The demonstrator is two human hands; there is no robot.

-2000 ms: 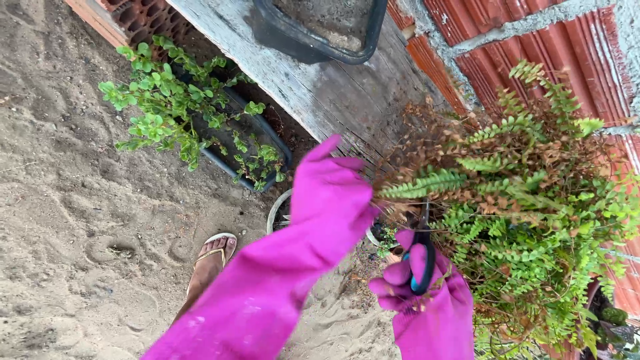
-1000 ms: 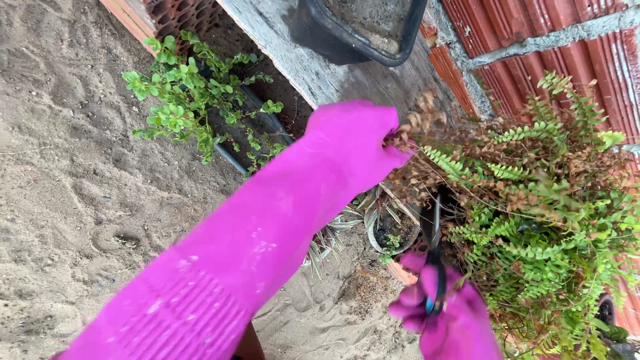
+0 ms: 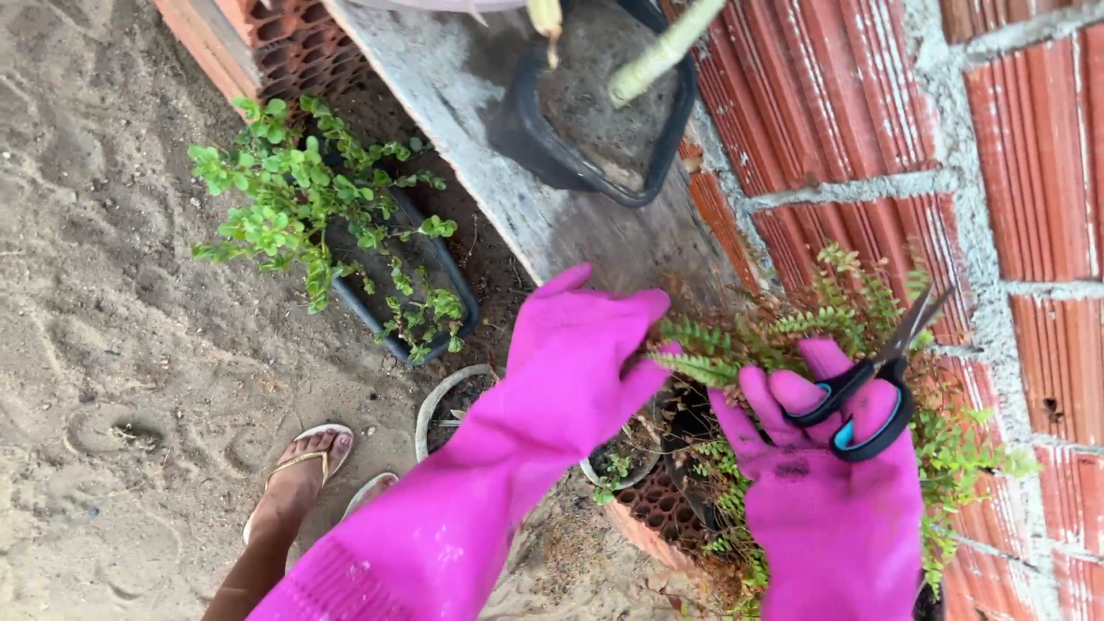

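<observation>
Both hands wear bright pink rubber gloves. My left hand (image 3: 586,362) is at the fern's left edge, with thumb and fingers around the tips of some green fronds (image 3: 703,366). Palm up beneath the fronds, my right hand (image 3: 828,431) has the black and blue handles of a pair of scissors (image 3: 880,379) looped on its fingers. The scissor blades point up and right, slightly apart, towards the brick wall. The potted fern (image 3: 953,457) has green and dry brown fronds and is partly hidden behind my right hand.
A weathered wooden plank (image 3: 509,198) bears a black plastic pot (image 3: 595,112) with a thick stem. A rectangular planter (image 3: 470,302) of leafy plants stands on sand at left. Small round pots (image 3: 423,423) sit below. A brick wall (image 3: 828,103) rises at right; sandalled feet (image 3: 310,457) are at lower left.
My right hand has turned palm up and moved up to the fronds; the scissors now point up and right. One second ago my left hand was at dry brown fronds; now it is at green ones.
</observation>
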